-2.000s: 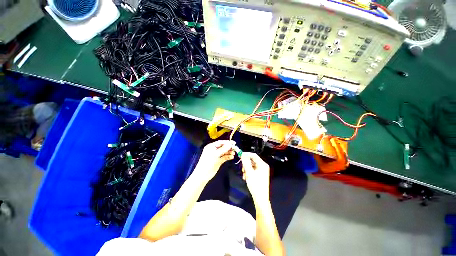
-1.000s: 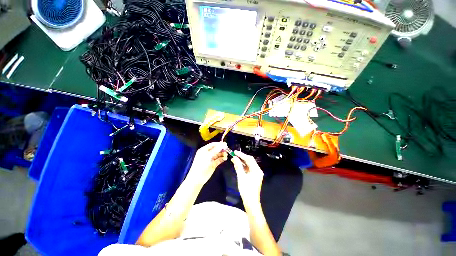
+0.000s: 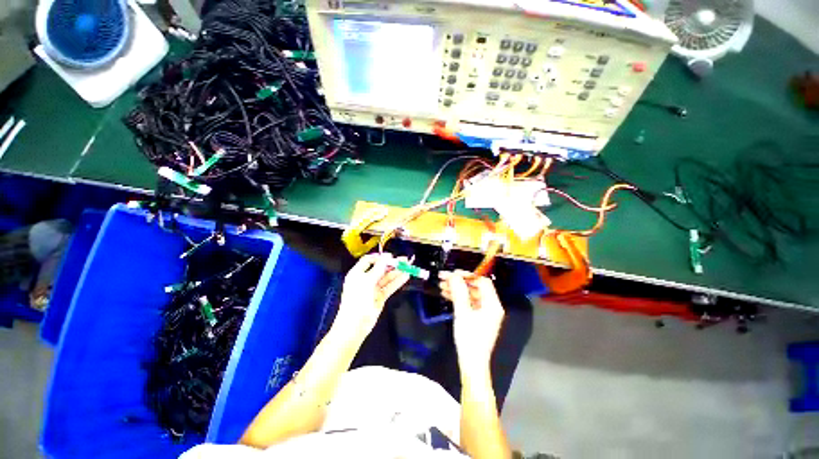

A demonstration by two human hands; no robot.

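My left hand [image 3: 370, 280] is at the front of the fixture strip [image 3: 449, 231] and pinches a cable end with a green-and-white label [image 3: 411, 269]. Orange test leads [image 3: 412, 213] run down towards its fingertips. My right hand [image 3: 471, 291] is just to the right, fingertips together beside a thin orange or dark piece at the strip's edge; what it holds is too small to tell. The beige cable tester [image 3: 485, 76] stands behind, its screen lit pale blue.
A pile of black cables [image 3: 238, 99] lies left of the tester. A large blue bin [image 3: 99, 332] with black cables is left of my lap. A loose black cable [image 3: 745, 202] lies on the bench at right. Fans stand at back left [image 3: 87, 31] and back right [image 3: 709, 25].
My right hand has moved right, away from my left hand, and the green label now shows between them. The whole view has shifted, with the bench sliding left.
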